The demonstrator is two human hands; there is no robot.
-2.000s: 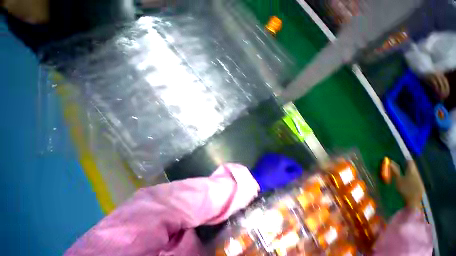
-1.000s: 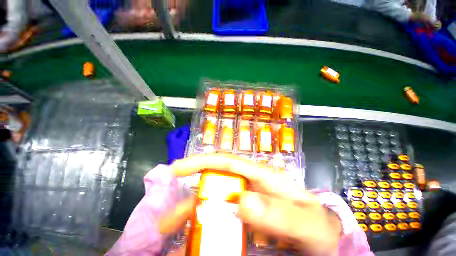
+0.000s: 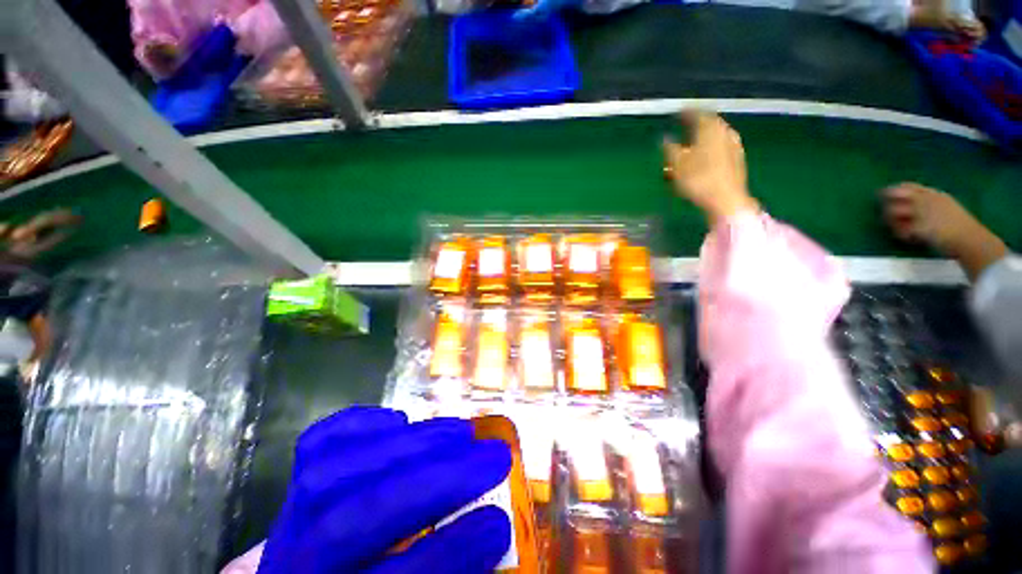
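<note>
My left hand, in a dark blue glove, grips an orange unit low in the view, over the near left part of the blister tray. The unit's orange edge and white label show past the fingers; the rest is hidden. The clear blister tray holds rows of orange units lying flat, with strong glare on the middle rows. My bare right hand is stretched out over the green belt, beyond the tray's far right corner. It is blurred, and I cannot tell whether its fingers hold anything.
Stacked empty trays lie left; a green box stands by the rail. A metal post slants at upper left. Right lies a small-pocket tray, partly behind my sleeve. Another person's hand reaches over the belt. A blue bin is across it.
My right hand has left the unit held low in front of me and reached forward over the belt. My gloved left hand now shows around a unit. A belt unit at left has shifted further left.
</note>
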